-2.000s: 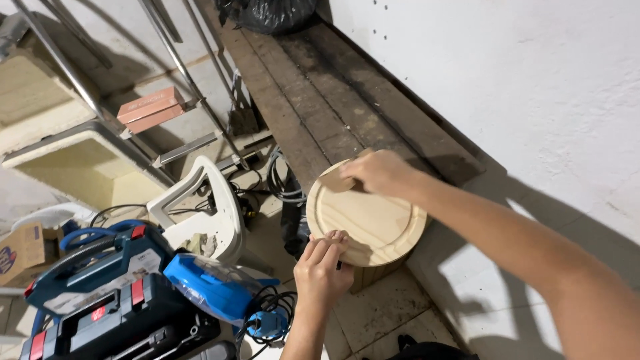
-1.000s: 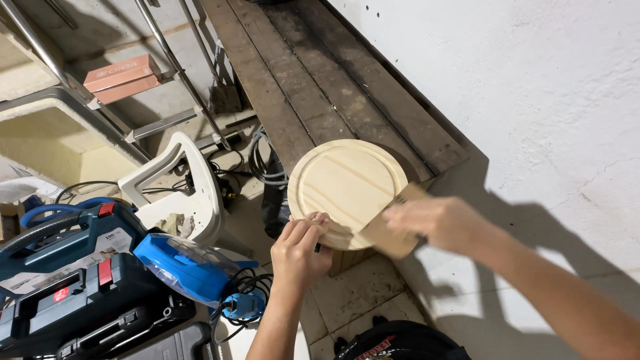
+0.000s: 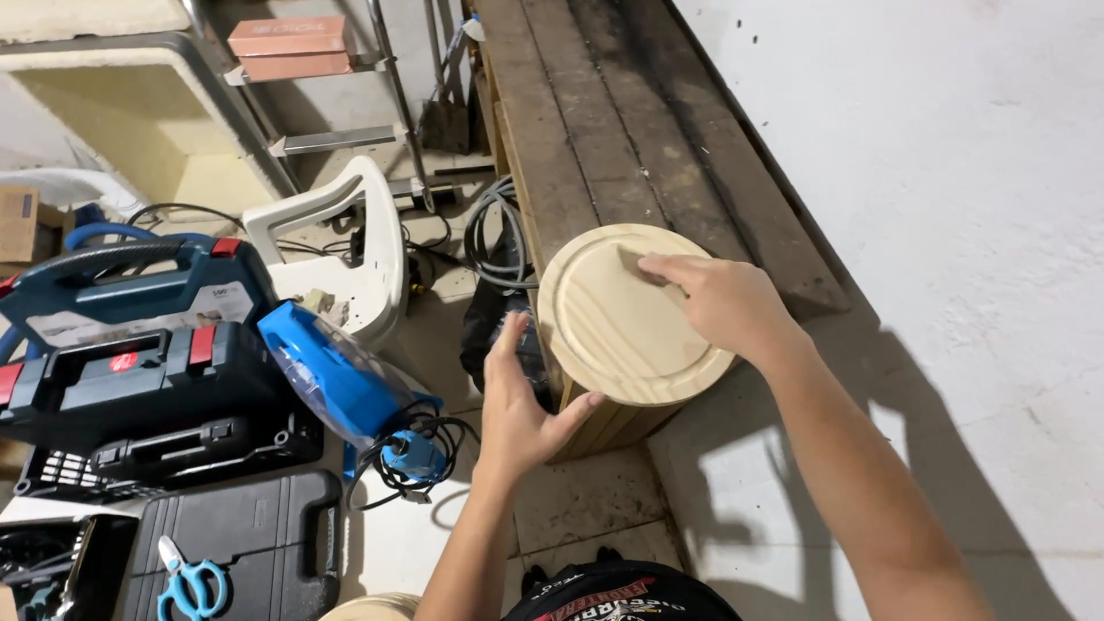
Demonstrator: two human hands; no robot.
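Observation:
A round light wooden board (image 3: 634,323) with a groove near its rim lies at the near end of the dark plank bench (image 3: 604,112). My right hand (image 3: 720,297) is over the board's upper right part, fingers bent down onto its face; a small tan piece, perhaps sandpaper, shows by the fingertips, mostly hidden. My left hand (image 3: 530,410) stands open at the board's lower left edge, fingers spread and thumb close to the rim. Whether the thumb touches the rim I cannot tell.
Left are tool cases (image 3: 147,371), a blue tool (image 3: 336,371) with a coiled cable, light-blue scissors (image 3: 191,582) on a black case and a white plastic chair (image 3: 379,259). Behind stand a metal ladder (image 3: 341,140) and a pink box (image 3: 291,47). A white wall (image 3: 931,216) borders the bench's right.
My left hand has let go of the board's rim and opened. My right hand has moved from the board's lower right edge back over its upper face. The tan sheet now shows much less.

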